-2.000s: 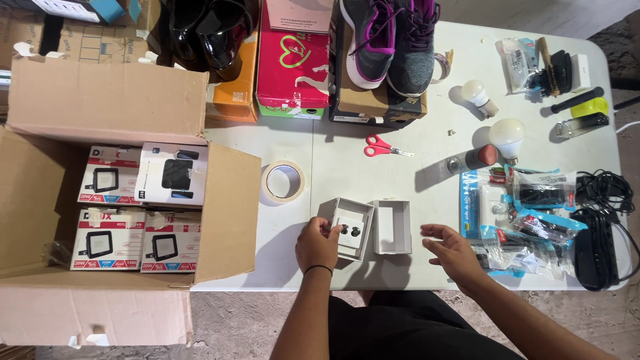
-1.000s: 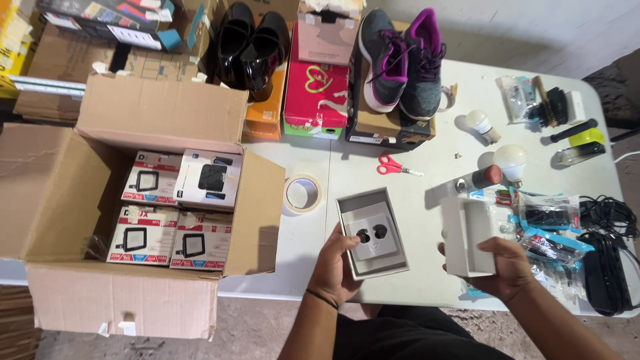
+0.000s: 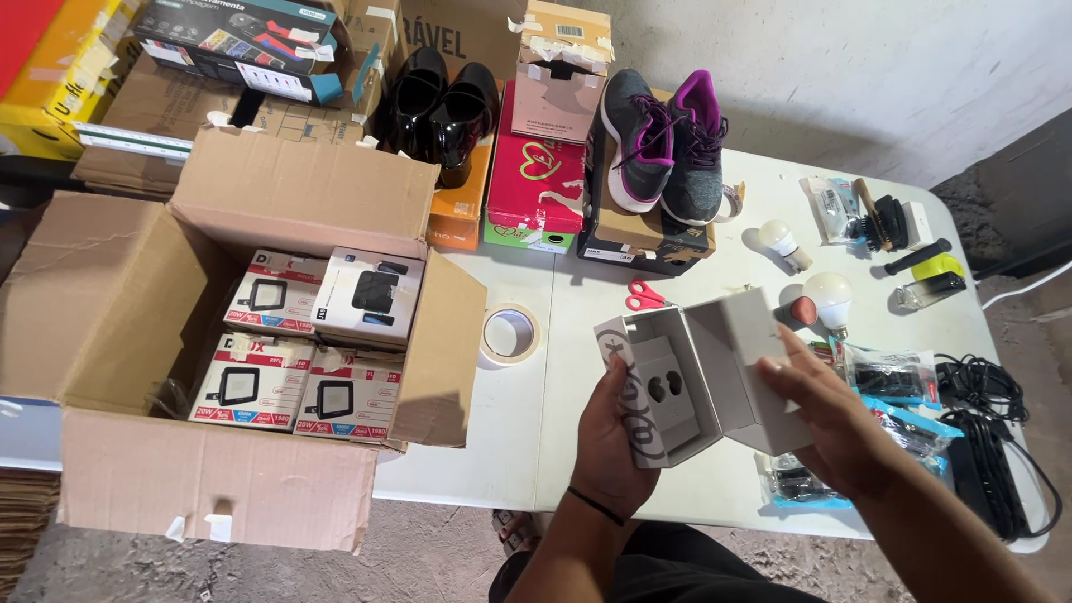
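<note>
My left hand [image 3: 615, 431] grips the near left side of a small open box [image 3: 708, 410], tilted above the table; a white insert with two dark round earbud-like pieces sits inside it. My right hand [image 3: 825, 406] holds the light grey box lid [image 3: 737, 360], on edge against the right side of the box. Just beyond them lie red-handled scissors [image 3: 646, 295], their blades partly hidden. A roll of masking tape [image 3: 510, 333] rests to the left of my left hand.
An open cardboard carton [image 3: 219, 486] at left holds several small boxes. Behind are stacked shoeboxes [image 3: 536, 188] with black shoes and sneakers [image 3: 636, 138]. At right lie light bulbs [image 3: 829, 301], a hairbrush [image 3: 875, 213], bagged items [image 3: 892, 377] and black cables [image 3: 980, 389] on the white table [image 3: 444, 481].
The box and lid, apart one second ago, have come together. Two seconds ago my right hand was empty and the lid stood on the table.
</note>
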